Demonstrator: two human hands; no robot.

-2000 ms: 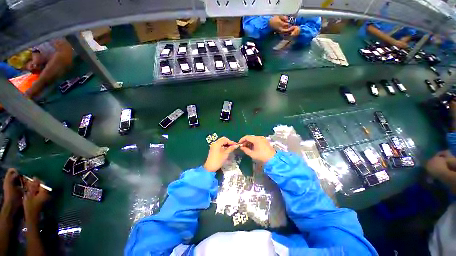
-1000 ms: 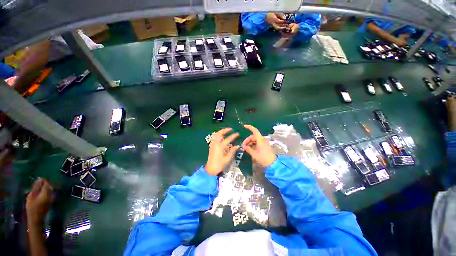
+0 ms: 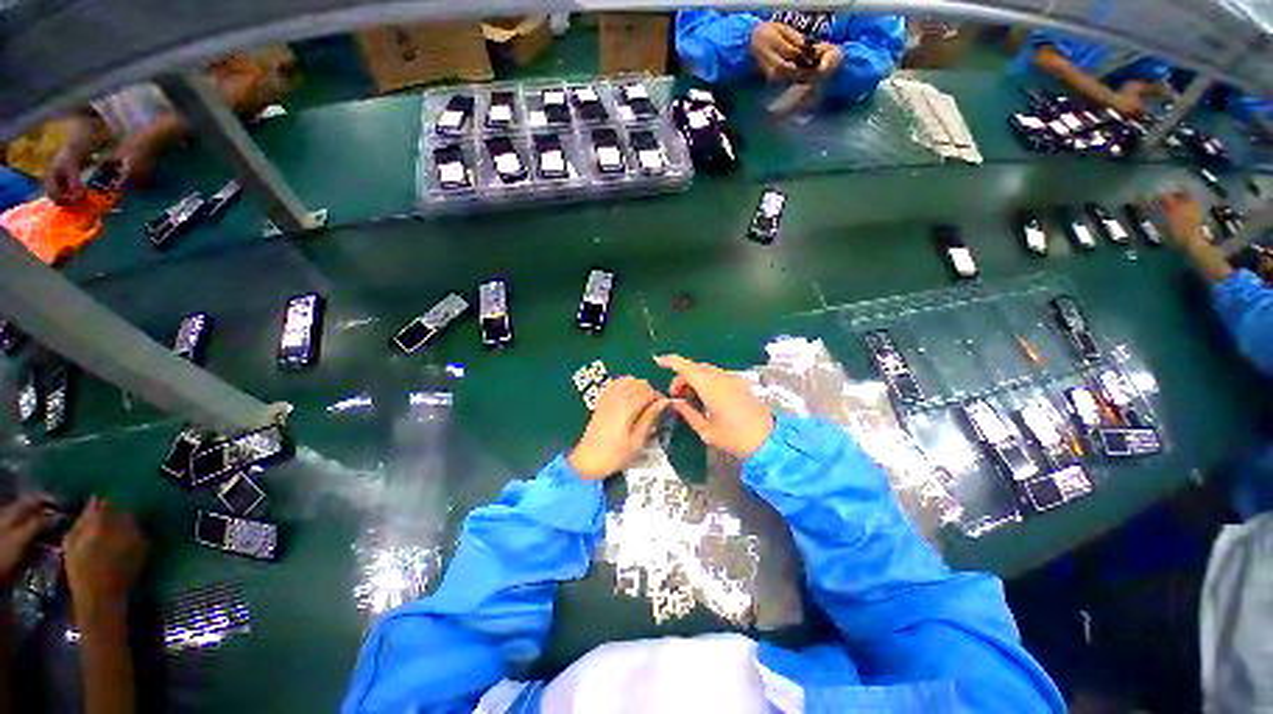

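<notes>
My left hand (image 3: 612, 427) and my right hand (image 3: 720, 407) meet over the bench, fingertips nearly touching. Whatever lies between the fingertips is too small to tell. A silvery-white die-cut sheet (image 3: 681, 547) with rows of small cut shapes lies below my hands, close to my body. Small pale cut pieces (image 3: 589, 377) lie just beyond my left hand, partly covered by it. Shiny crinkled clear film (image 3: 854, 426) lies to the right of my right hand.
Keypad phones (image 3: 494, 311) lie in a loose row beyond my hands. A clear tray (image 3: 963, 335) with phones is at right. Dark frames (image 3: 242, 492) lie left by a grey shelf post (image 3: 133, 335). A filled blister tray (image 3: 554, 187) is on the far side. Workers' hands show around.
The row of phones beyond my hands has shifted left. My hands spread slightly apart, then came together again. A worker's hand now reaches to the phones at far right.
</notes>
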